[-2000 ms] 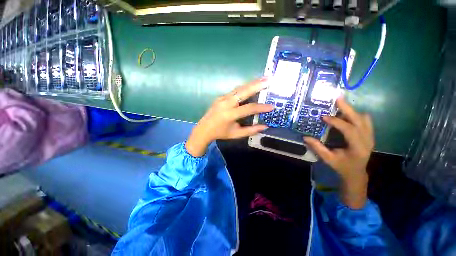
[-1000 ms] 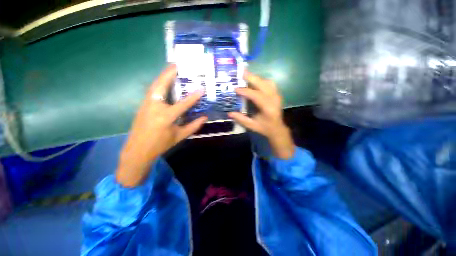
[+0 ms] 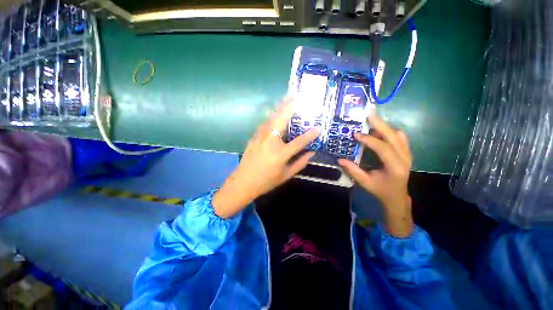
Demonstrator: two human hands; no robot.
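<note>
Two keypad phones lie side by side on the silver-white test plate (image 3: 337,179). The left phone (image 3: 311,97) has a glowing white screen. The right phone (image 3: 351,104) has a dark screen with reddish marks. My left hand (image 3: 267,156) is at the left phone, fingers apart, a fingertip over its upper keys. My right hand (image 3: 386,162) is at the right phone's side, fingers apart, a fingertip at its keys. Neither hand grips a phone. A blue cable (image 3: 397,89) loops down to the plate's right side.
The grey tester (image 3: 339,18) stands behind the plate. Blister trays with phones (image 3: 45,91) are at the far left, beside a pale cable (image 3: 99,109). A yellowish loop (image 3: 144,72) lies on the green mat. Stacked clear trays (image 3: 515,121) are at right. A pink sleeve (image 3: 33,166) shows at left.
The view swung right and back. The right phone's screen has gone from bright white to dark with reddish marks. Both hands have stayed at the phones, with small finger shifts.
</note>
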